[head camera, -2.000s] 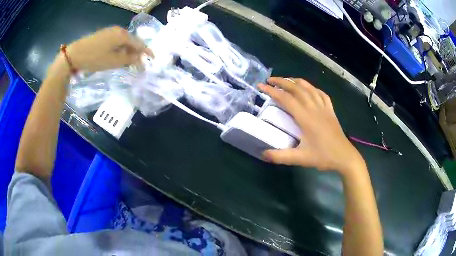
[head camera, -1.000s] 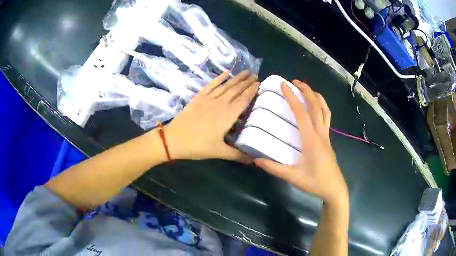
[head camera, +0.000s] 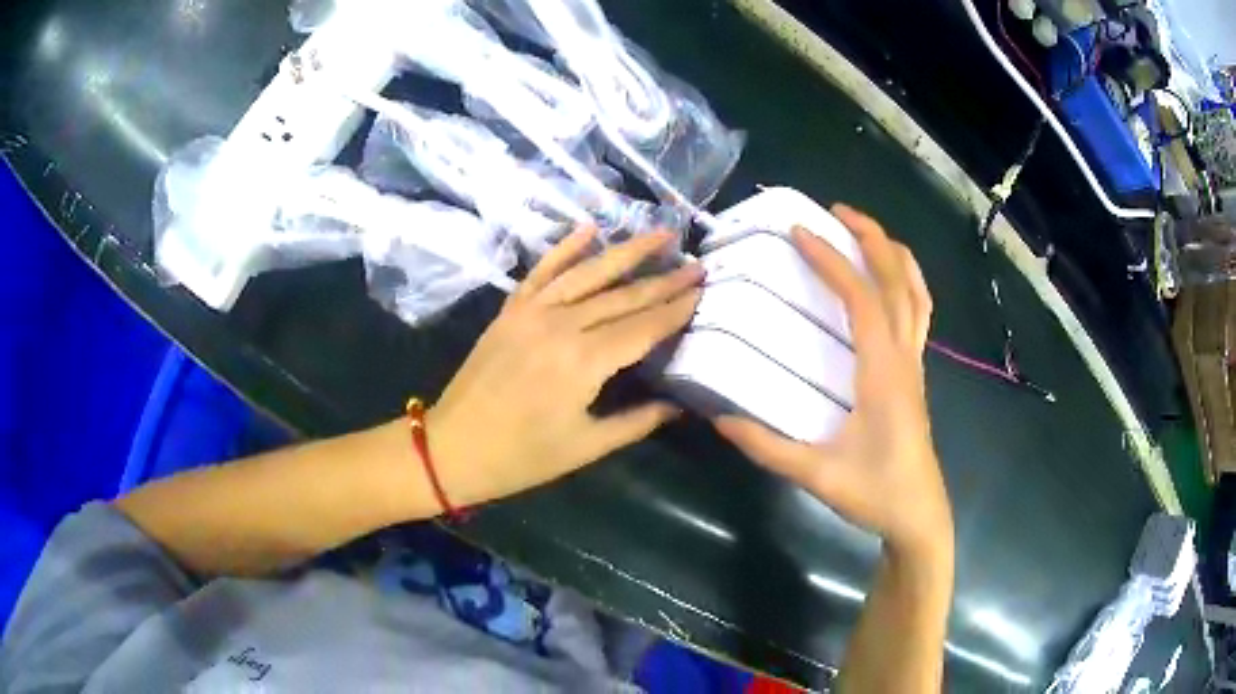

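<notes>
Several white socket units (head camera: 773, 319) stand side by side as a block on the dark green bench, in front of me. My right hand (head camera: 868, 380) grips the block from the right, with fingers over the top and thumb at the near end. My left hand (head camera: 569, 359) lies against the block's left side, fingers slightly spread and thumb near its lower corner; it partly hides that side. White cords in clear poly bags (head camera: 468, 176) lie to the left of the units. The white test power strip (head camera: 278, 136) lies at the left, partly under the bags.
A thin pink-red lead (head camera: 969, 359) lies right of my right hand. White units (head camera: 1163, 553) with bagged cords lie at the far right. A blue bin (head camera: 81, 366) is below the left edge. Instruments and a blue box (head camera: 1101, 122) stand behind the bench rim.
My left hand has moved from the bagged cords at the left to the units. The units now form a larger block. The test strip is more exposed.
</notes>
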